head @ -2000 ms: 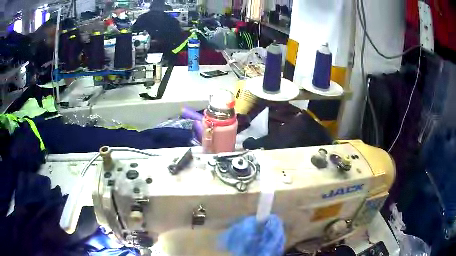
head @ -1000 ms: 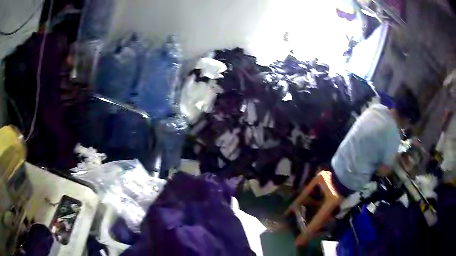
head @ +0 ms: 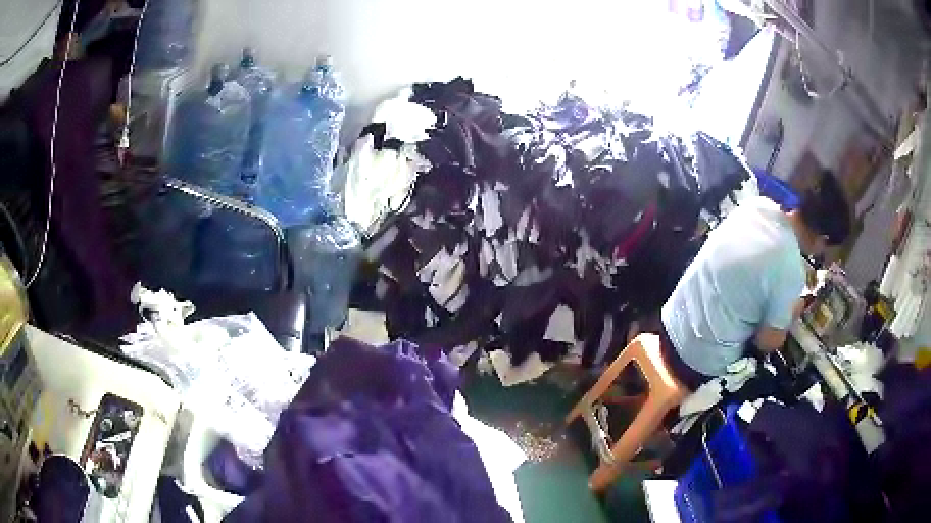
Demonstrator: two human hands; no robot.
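Note:
Neither of my hands is in the picture. A heap of navy-purple fabric [head: 373,439] lies nearest in front, at the bottom centre, cut off by the lower edge. To its left are crumpled clear plastic bags [head: 230,358]. The white machine table [head: 153,398] shows at the lower left, with a dark parts tray [head: 112,441] set in it holding small items I cannot make out. Only a sliver of the cream and yellow machine end [head: 12,306] shows at the left edge.
A large pile of dark and white cloth scraps [head: 531,225] lies against the wall. Blue water bottles [head: 296,143] stand behind a metal rail. A person in a light shirt [head: 730,286] sits on an orange stool [head: 638,393] at the right, near a blue crate [head: 709,470].
The view has swung right, away from the machine head and pink flask, to the scrap pile and seated person. Since one second ago it has shifted only slightly and sharpened.

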